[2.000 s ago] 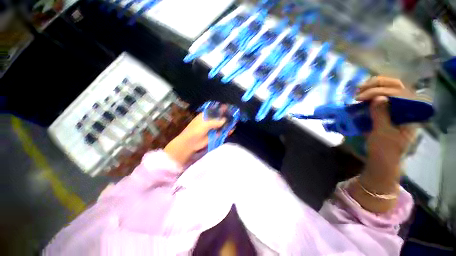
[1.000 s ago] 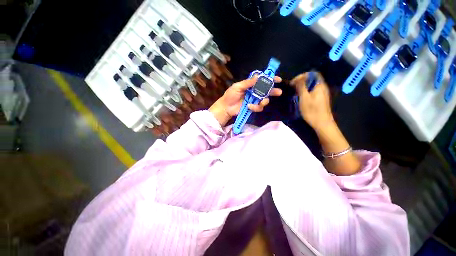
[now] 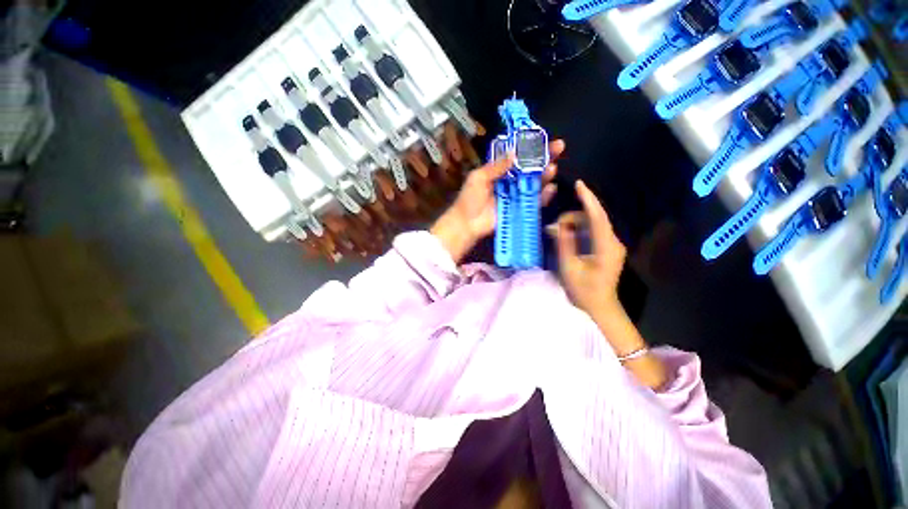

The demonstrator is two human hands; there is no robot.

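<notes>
My left hand (image 3: 480, 204) holds a small bundle of blue watches (image 3: 519, 214) upright over my lap. A squarish dark face shows on the front one, with the edge of another beside it, and the holed straps hang down side by side. My right hand (image 3: 589, 249) is just right of the bundle, fingers apart and partly curled, slightly blurred, with nothing seen in it. The white watch tray (image 3: 806, 313) at the right holds rows of blue watches (image 3: 762, 114), faces up, laid slantwise.
A white side tray (image 3: 221, 149) at the left holds dark-faced watches with grey straps; brown straps hang below its edge. A round dark wire object (image 3: 551, 35) lies at the top centre on the dark bench. Grey floor with a yellow line (image 3: 184, 214) is at far left.
My right hand, blurred near a dark blue item a second ago, now shows none and is lower. The left hand's watches now stand upright with straps side by side. Earlier, my right hand was at the blue tray.
</notes>
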